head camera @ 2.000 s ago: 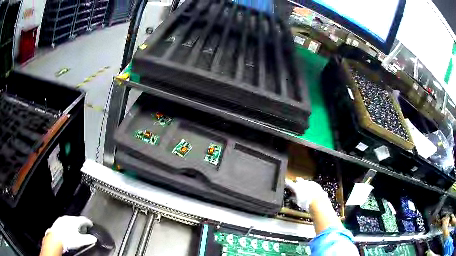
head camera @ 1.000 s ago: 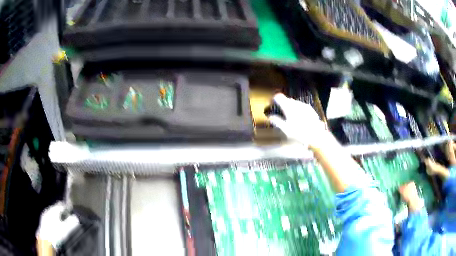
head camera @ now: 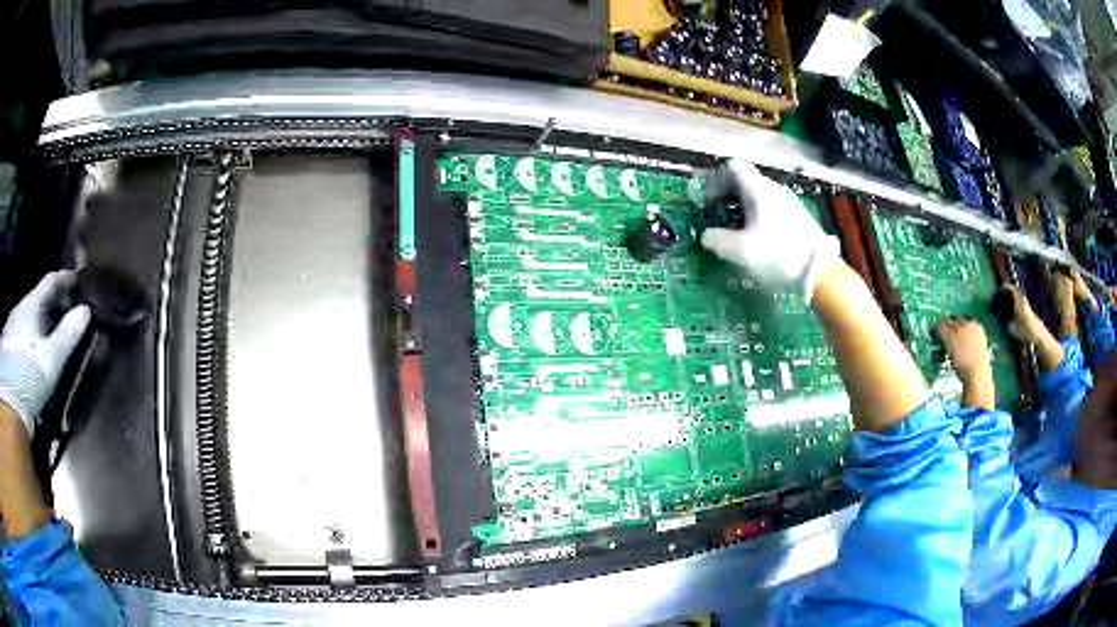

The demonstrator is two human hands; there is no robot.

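Note:
A large green circuit board with white half-circle prints lies in a black carrier with red-brown side bars. My right hand, in a white glove, is over the board's upper part, its fingers closed around a black capacitor. Another black capacitor with a shiny end is on the board just left of the fingers. My left hand, gloved, is at the far left, holding a black round-headed handheld device above the conveyor.
Conveyor rails and chain run left of the carrier beside a metal plate. A tan box of capacitors stands behind. A black foam tray is at the back left. At right, other people's hands work over another board.
The view has tilted down to the board. My right hand has moved from the capacitor box to over the board with a capacitor. My left hand still holds the black device.

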